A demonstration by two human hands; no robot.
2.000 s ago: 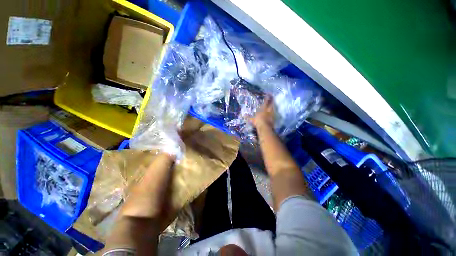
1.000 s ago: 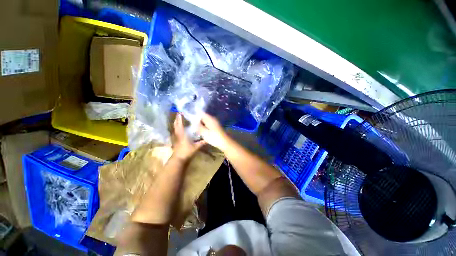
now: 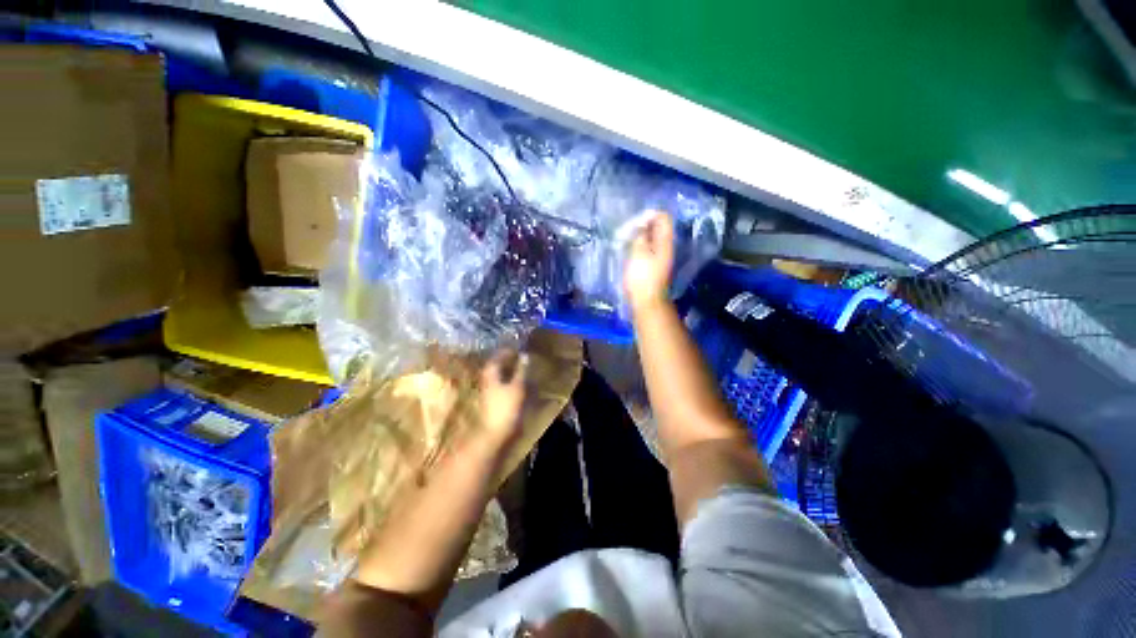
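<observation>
Clear plastic bags [image 3: 430, 237] lie crumpled in and over a blue bin [image 3: 592, 327]; dark items show through the plastic in the middle. My right hand [image 3: 650, 256] is on the plastic at the bin's right side, fingers bent, and seems to pinch it. My left hand [image 3: 505, 380] is blurred, over the upper edge of brown paper [image 3: 386, 436] and just below the bags; whether it grips anything cannot be told. A thin black cable [image 3: 467, 140] runs across the bags.
A yellow bin [image 3: 206, 237] with a cardboard box [image 3: 305, 206] stands left. A blue bin of small parts [image 3: 187, 499] is lower left. A large carton [image 3: 100, 199] is far left. A fan [image 3: 928, 499] and blue baskets are right. A green conveyor [image 3: 810, 100] runs behind.
My hands, close together a second ago, have moved apart: the right up and rightward onto the plastic, the left down towards the paper. The bagged dark items have shifted left. The view has moved slightly.
</observation>
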